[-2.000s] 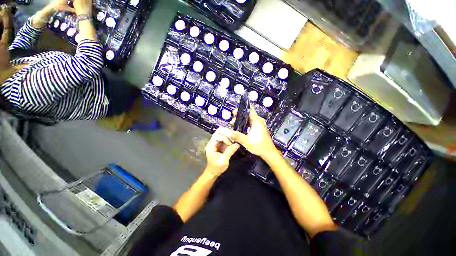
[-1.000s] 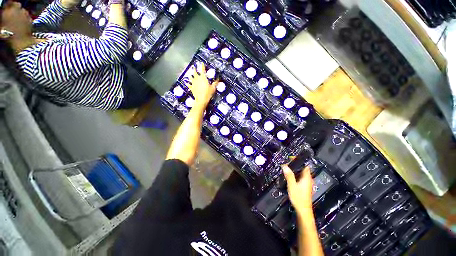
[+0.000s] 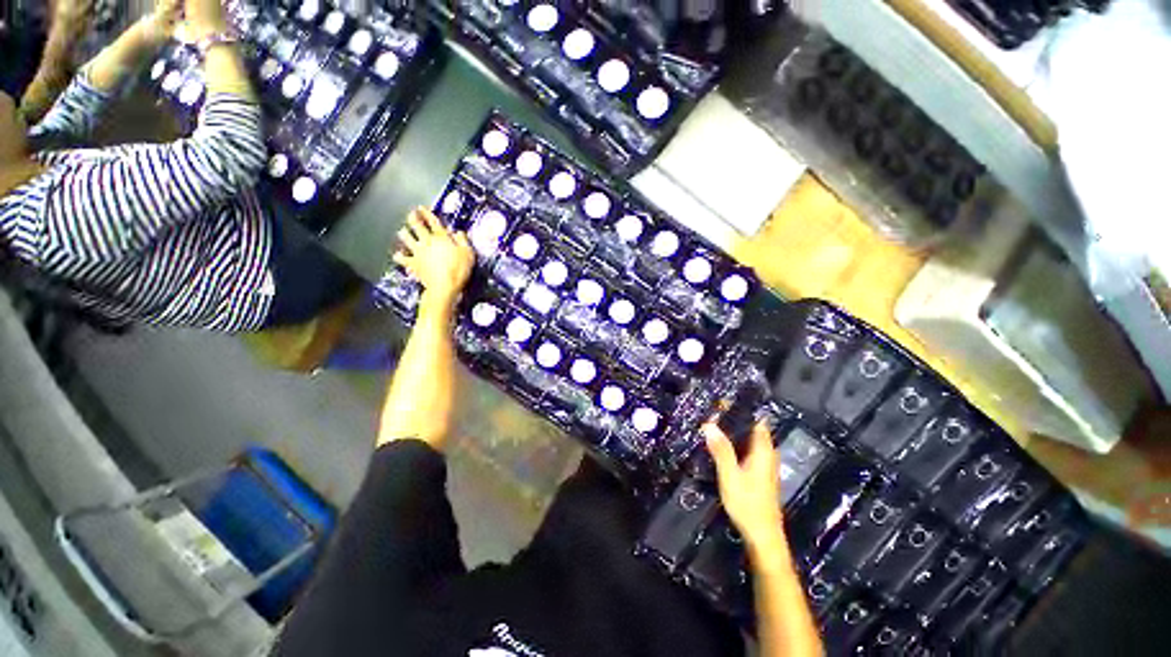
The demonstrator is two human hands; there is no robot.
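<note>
A black blister tray (image 3: 414, 290) lies in front of me, with rows of black units that carry round white parts (image 3: 588, 291). My left hand (image 3: 437, 255) lies palm down with fingers spread over its left end, covering some pockets. My right hand (image 3: 741, 469) is at the right, where this tray meets a second one. A black product unit (image 3: 736, 418) shows between its thumb and fingers. The second black tray (image 3: 1021, 603) holds dark units without discs, showing thin ring outlines. Shiny clear film lies over the units.
Another person in a striped sleeve (image 3: 236, 122) works at a disc tray (image 3: 372, 134) at upper left. Another disc tray (image 3: 624, 134) is at the top. A white box (image 3: 720, 167) and translucent box (image 3: 1014, 347) stand behind. A blue item (image 3: 263, 513) is on a metal frame at lower left.
Since the earliest frame my hands have parted: the left went to the disc tray's left end, the right to the trays' junction. In the last second, the left hand moved slightly toward the tray's outer corner.
</note>
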